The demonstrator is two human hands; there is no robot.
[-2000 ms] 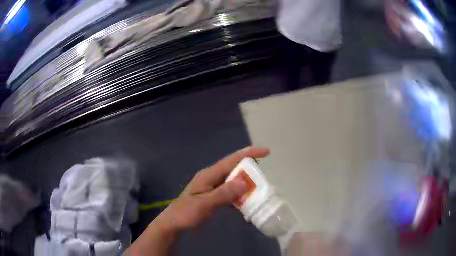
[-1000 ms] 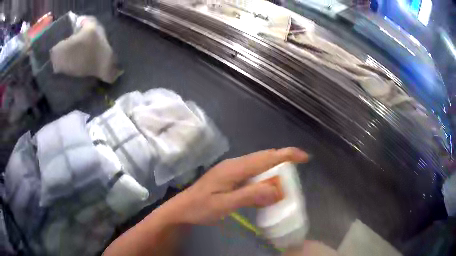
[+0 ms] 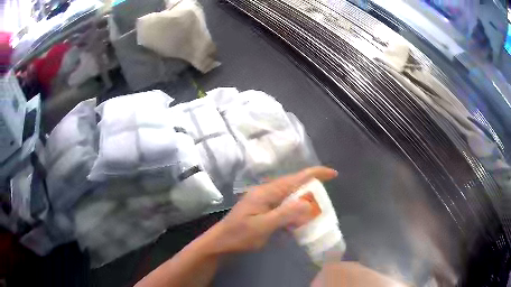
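My left hand (image 3: 252,227) reaches in from the bottom and holds a small white bottle (image 3: 323,228) with an orange-red label. The thumb lies over the label and the index finger stretches over the end of the bottle. Part of my right hand (image 3: 353,276) shows blurred at the bottom edge, at the lower end of the bottle. Its fingers are cut off or blurred, so its grip cannot be told.
White bagged goods (image 3: 137,134) are piled at the left. Behind them stands a grey bin (image 3: 131,53) with beige cloth (image 3: 176,33) over it. A long slatted metal rack (image 3: 358,95) with beige garments curves along the right. Dark floor (image 3: 263,61) lies between.
The view has swung left, away from the beige table and the person in white, to the bagged goods and bin. My left hand still holds the bottle.
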